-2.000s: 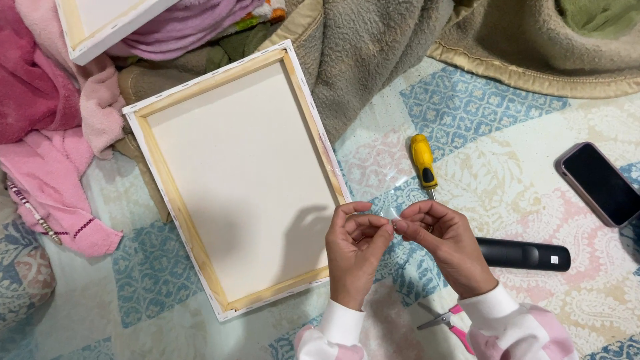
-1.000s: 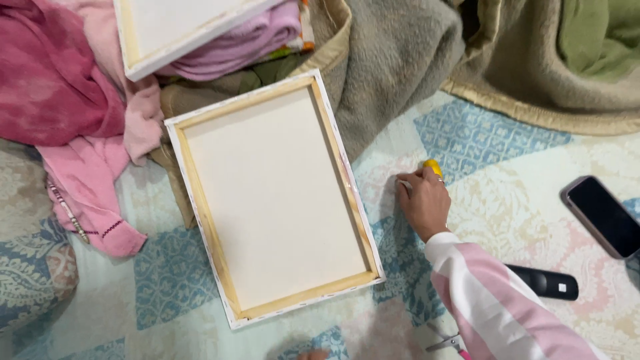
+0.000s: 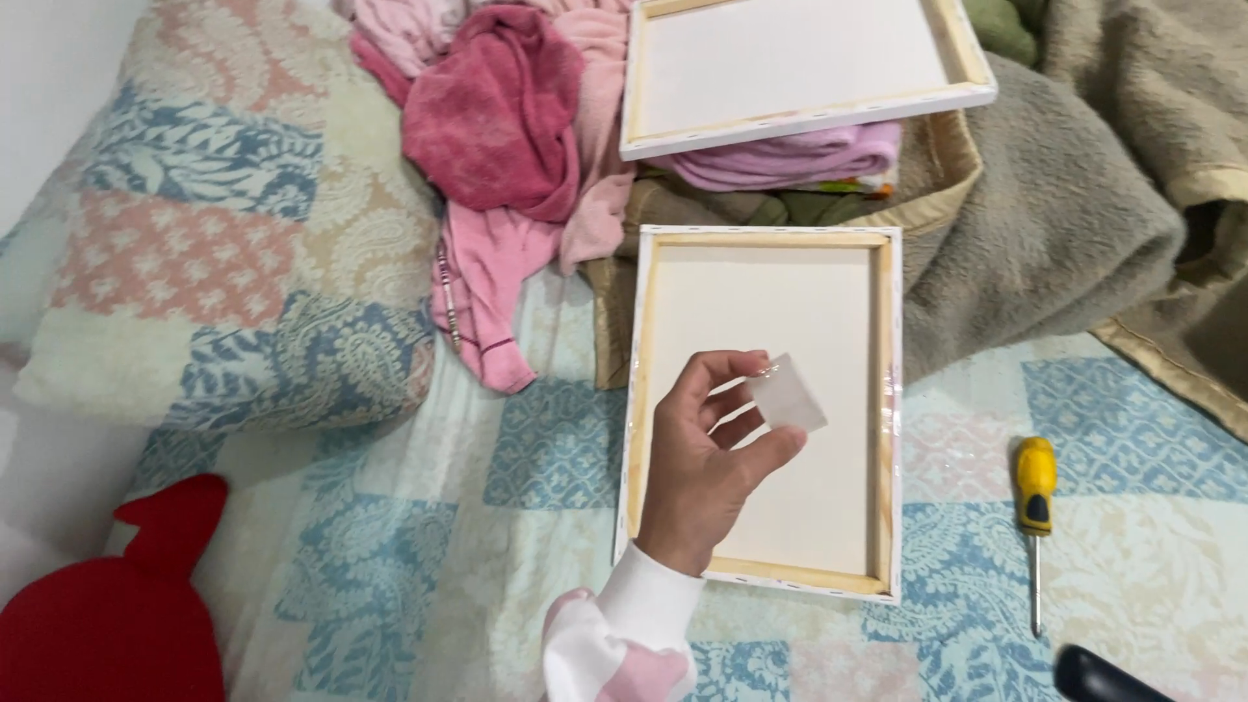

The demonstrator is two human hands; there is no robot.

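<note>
My left hand (image 3: 707, 448) is raised over the lower part of a blank stretched canvas (image 3: 886, 409), which lies face down with its wooden frame showing. Thumb and fingertips pinch a small translucent plastic packet (image 3: 792, 395); small shiny glints show near its upper left edge, too small to identify. Right of the canvas, a screwdriver (image 3: 1035, 487) with a yellow handle lies on the patterned bedspread, its shaft toward me. My right hand is out of view.
A second canvas (image 3: 809, 122) rests on folded lilac cloth (image 3: 790, 161) above. Pink garments (image 3: 497, 117), a grey-brown blanket (image 3: 1043, 205) and a patterned pillow (image 3: 234, 234) lie around. A red object (image 3: 107, 624) is at lower left, a black object (image 3: 1102, 678) at lower right.
My right hand, at the yellow screwdriver handle a second ago, has left the view. My left hand has come in over the canvas with the packet. The view has swung left.
</note>
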